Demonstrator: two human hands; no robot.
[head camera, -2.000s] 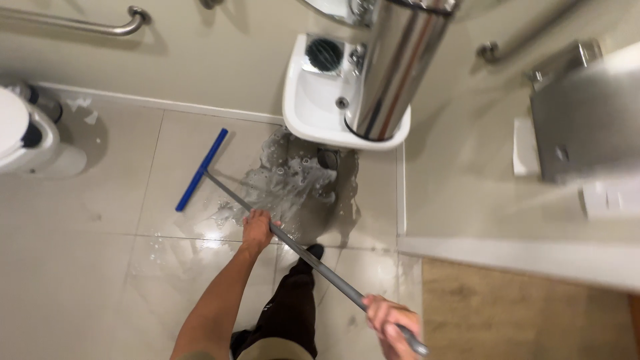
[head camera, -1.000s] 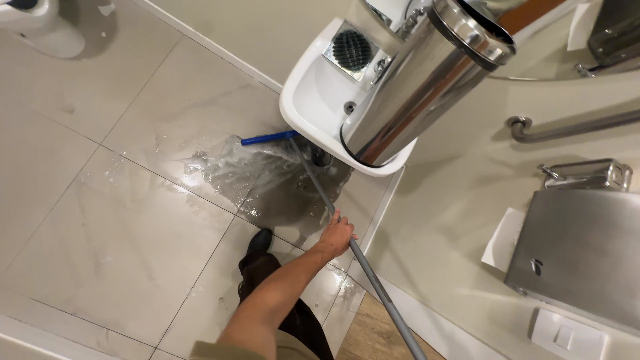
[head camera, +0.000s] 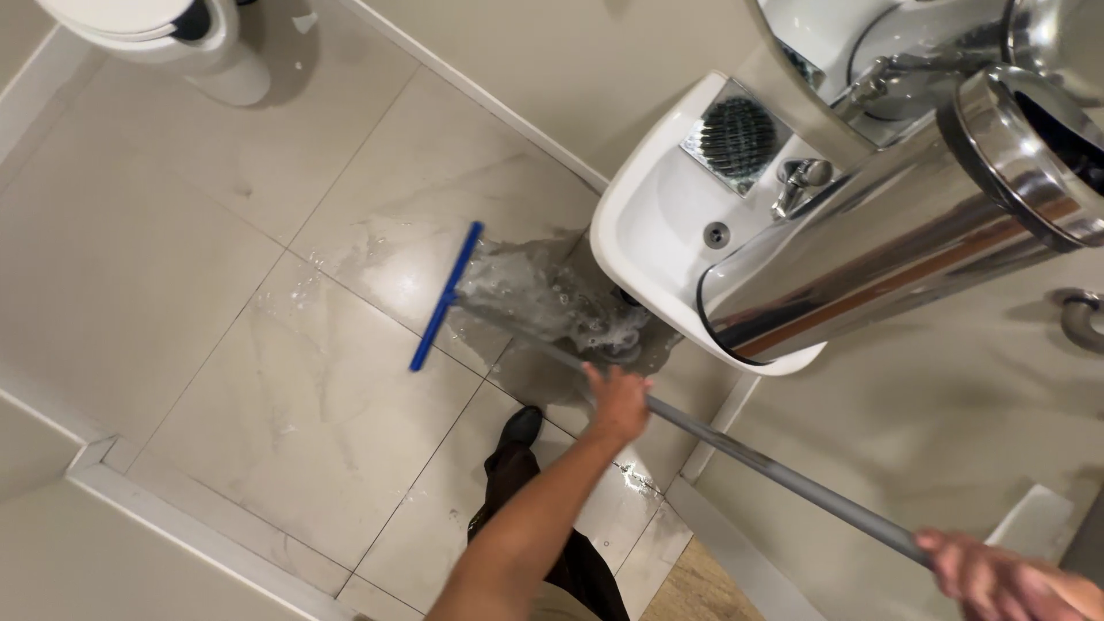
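Note:
My left hand (head camera: 619, 402) grips the middle of the grey pole of a floor squeegee. Near the pole's upper end, at the lower right, my right hand (head camera: 992, 573) is closed around it. The blue squeegee head (head camera: 446, 296) lies on the pale floor tiles, with the grey pole (head camera: 776, 470) slanting from it to the right. Foamy water (head camera: 552, 297) is spread on the tiles between the squeegee head and the sink.
A white sink (head camera: 655, 216) juts from the wall, with a tall steel bin (head camera: 897, 224) leaning in it. A toilet (head camera: 172, 43) stands at the upper left. My shoe (head camera: 520, 427) is beside the wet patch. A metal bar (head camera: 1078, 319) is at the right edge.
Since one second ago the squeegee head has moved out from beside the sink, leftward across the wet tiles. My right hand, out of view then, shows on the pole now.

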